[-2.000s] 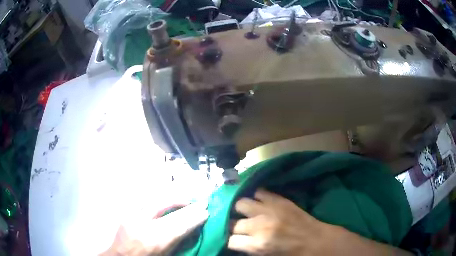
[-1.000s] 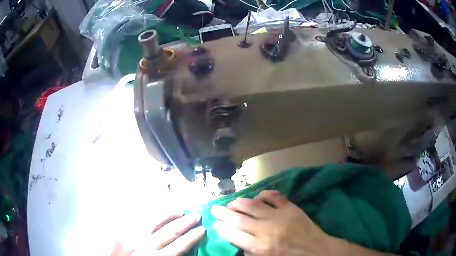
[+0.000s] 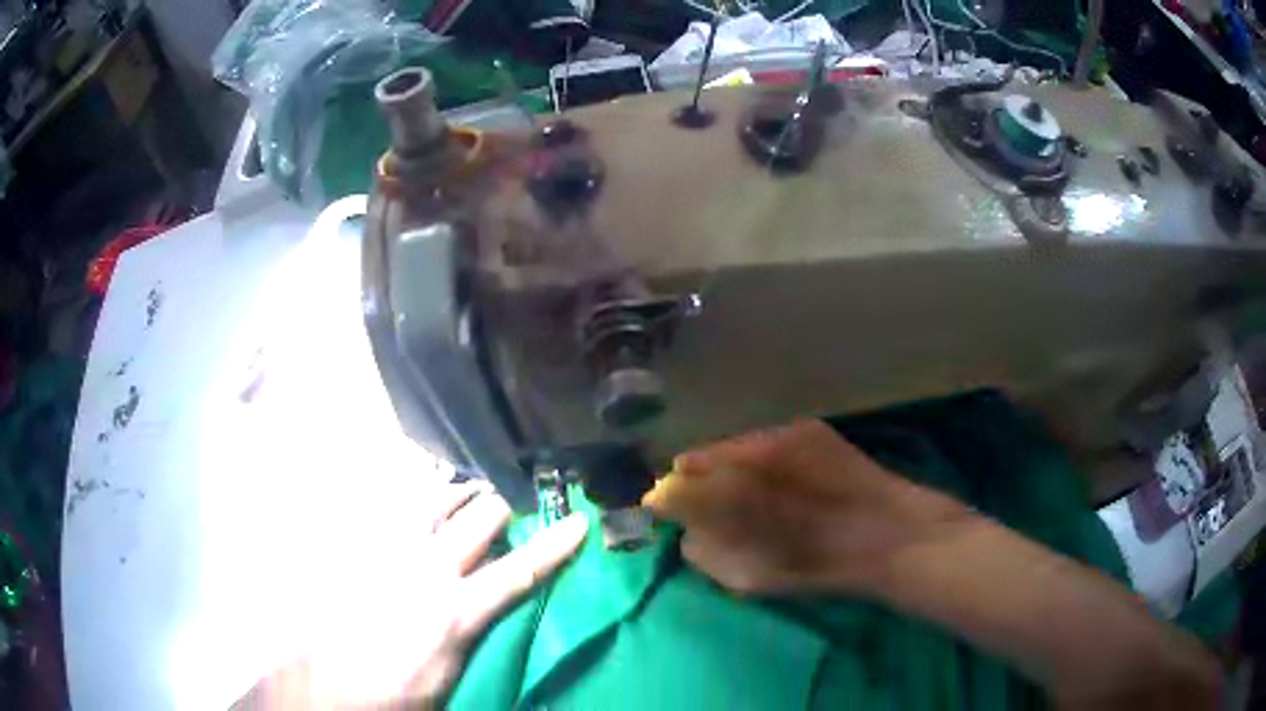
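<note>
Green fabric [image 3: 667, 632] lies under the left end of the beige sewing machine head [image 3: 833, 299] and spreads towards me and to the right. My left hand [image 3: 458, 583] lies on the fabric's left edge, fingertips beside the presser foot [image 3: 553, 493]; it is partly washed out by the lamp. My right hand [image 3: 778, 507] is curled on the fabric just right of the needle area, its fingertips pinching cloth near the dark knob. The needle point is too small to tell.
The white machine table [image 3: 139, 403] extends left, with dark marks. A crumpled clear plastic bag [image 3: 299, 84] lies behind the machine's left end. Thread guides stand on top of the arm. A white and dark patterned item [image 3: 1222, 486] is at the right.
My right hand has moved up and right, closer to the machine arm. The fabric now reaches under the presser foot and covers more of the front. My left fingertips have moved up beside the foot.
</note>
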